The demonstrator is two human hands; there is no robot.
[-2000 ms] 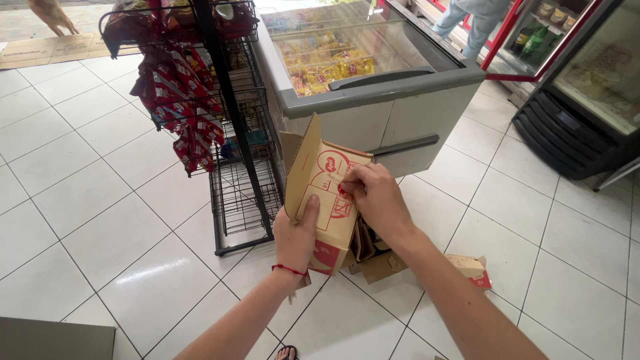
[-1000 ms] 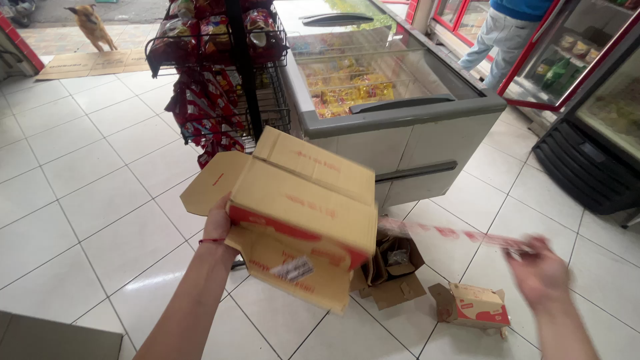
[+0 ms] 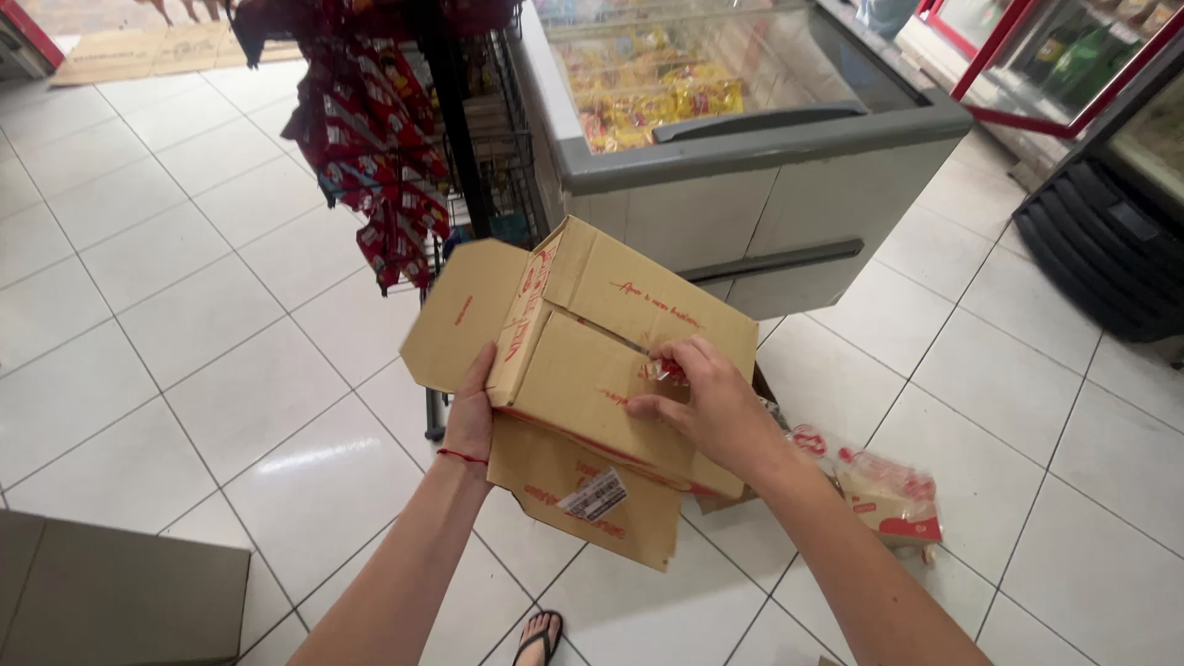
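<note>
My left hand [image 3: 472, 416] grips the left edge of a cardboard box [image 3: 592, 370] with red print and hanging flaps, tilted in front of me. My right hand [image 3: 708, 393] is on the box's broad face near the seam between two flaps, and its fingers pinch a strip of clear tape with red print [image 3: 666, 370]. What looks like more of that tape [image 3: 888, 476] trails beyond my right wrist, above the floor. A paper label [image 3: 594, 495] is stuck on the lower flap.
Behind the box stands a chest freezer [image 3: 666, 199] with a glass top. A wire rack with red snack bags [image 3: 379, 157] is left of it. A small carton [image 3: 897, 523] lies on the floor at right. A grey block-shaped surface [image 3: 120, 583] is at lower left.
One second ago my right hand was far to the right, with a stretched strip of tape; now it is back at the box. The box has turned in my left hand.
</note>
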